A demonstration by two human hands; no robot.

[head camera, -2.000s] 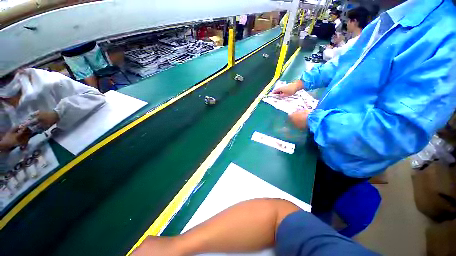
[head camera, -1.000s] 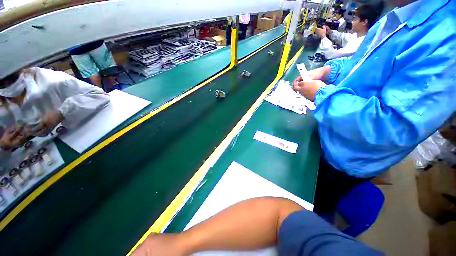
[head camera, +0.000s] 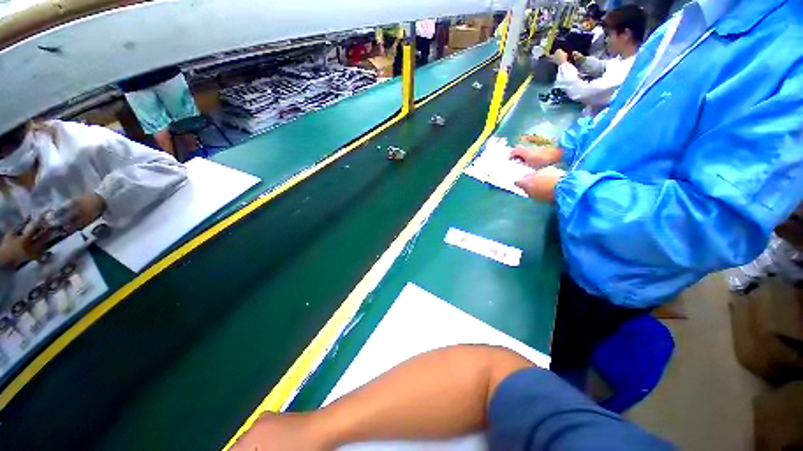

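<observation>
My right forearm reaches across from the lower right, bare below a blue-grey sleeve. My right hand [head camera: 275, 432] lies at the yellow edge of the conveyor, cut off by the bottom of the picture; its fingers are hidden. My left hand is not in view. A white work mat [head camera: 424, 328] lies under and behind the forearm. The dark green conveyor belt [head camera: 255, 291] runs away beside it. Small watch-like items, one [head camera: 396, 153] nearer and one [head camera: 438, 120] farther, lie singly on the belt.
A long white packet [head camera: 483, 247] lies beyond the mat. A person in a blue smock [head camera: 669, 167] handles white strips [head camera: 497, 167] at right. Across the belt, a person in white [head camera: 132, 172] works beside rows of watches [head camera: 44, 299]. A yellow-based post [head camera: 497, 101] stands at the belt edge.
The items on the belt have moved farther away. The neighbour in blue raised a white strip, then lowered both hands to the pile. My right arm has hardly moved.
</observation>
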